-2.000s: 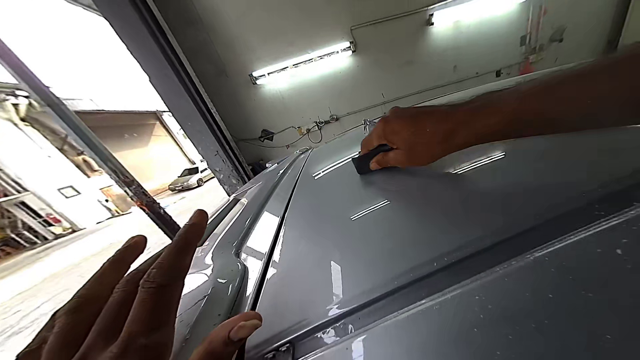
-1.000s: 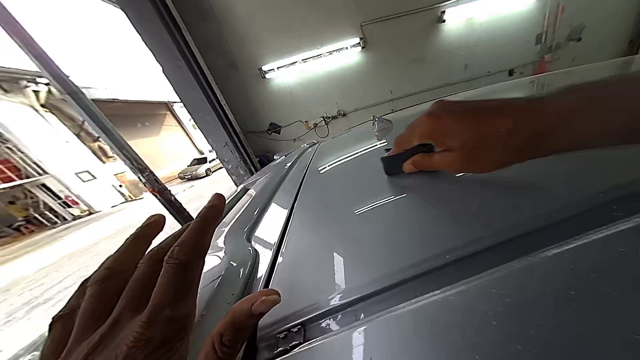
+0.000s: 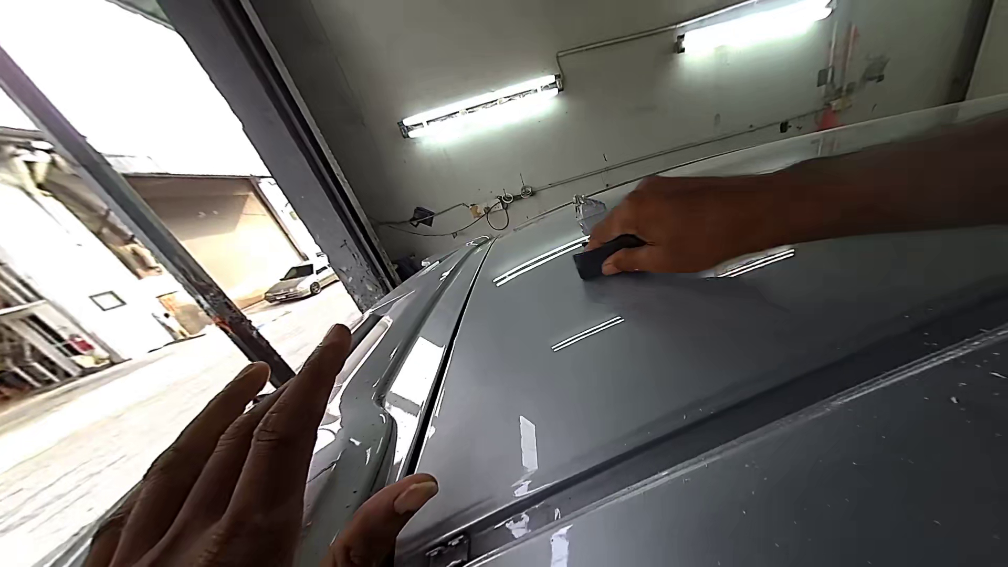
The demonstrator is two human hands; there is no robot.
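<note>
A glossy grey car body panel (image 3: 543, 386), with reflections of the ceiling tubes on it, spans the middle of the view. My right hand (image 3: 677, 224) reaches in from the right and grips a small black block (image 3: 596, 258) between thumb and fingers, its face against the panel. The block's material cannot be told. At the lower left is my left hand (image 3: 260, 480), fingers spread and thumb apart, holding nothing. It is beside the panel gap and the curved fender (image 3: 358, 441); whether it touches the car cannot be told.
A recessed seam with a metal hinge part (image 3: 449, 551) runs along the panel's near edge. Beyond the car stand a wall with tube lights (image 3: 480, 106) and cables, and a dark door post (image 3: 276, 134). Outside, another car (image 3: 299, 279) is parked.
The right hand with the black block has shifted over the panel since the earliest frame, staying on its far part. The left hand remains spread at the lower left.
</note>
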